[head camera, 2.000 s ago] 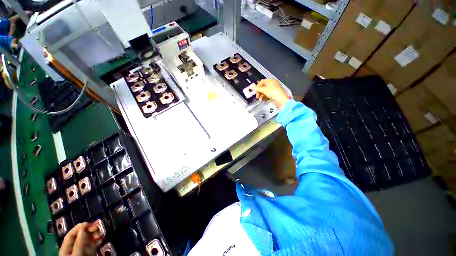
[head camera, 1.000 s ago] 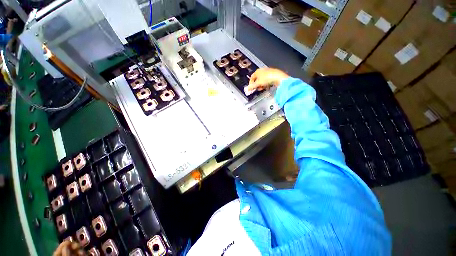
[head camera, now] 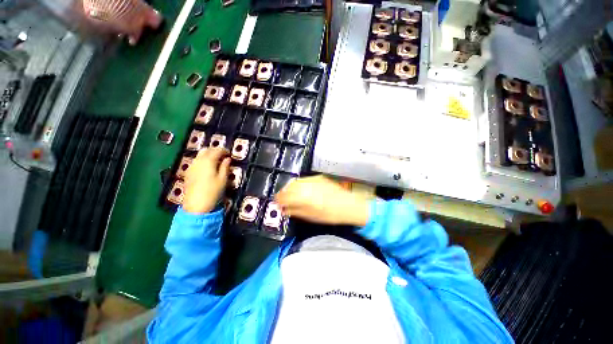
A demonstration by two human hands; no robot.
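Observation:
A black blister tray [head camera: 290, 75] lies in front of me, with square copper-ringed parts [head camera: 248, 209] in many pockets. My left hand [head camera: 207, 180] is over its left part, fingers bent down among the parts; whether it grips one is hidden. My right hand [head camera: 322, 199] reaches in from the right, fingertips at a part [head camera: 273, 215] in the front corner; I cannot tell if they hold it. The left fixture [head camera: 391, 62] is filled with parts. The right fixture [head camera: 526, 131] holds parts at both ends, with a gap between.
The white machine bed [head camera: 376, 134] stands right of the tray, with a red knob [head camera: 545, 207] at its front corner. The green conveyor [head camera: 144, 195] runs at left with small dark frames [head camera: 165, 137]. Another person's hand [head camera: 138, 21] is at upper left. Stacked black trays [head camera: 551, 275] stand lower right.
The view has swung left toward the tray. My right hand has left the right fixture and is now at the tray. Parts now sit at the fixture's near end. My left hand is fully visible over the tray.

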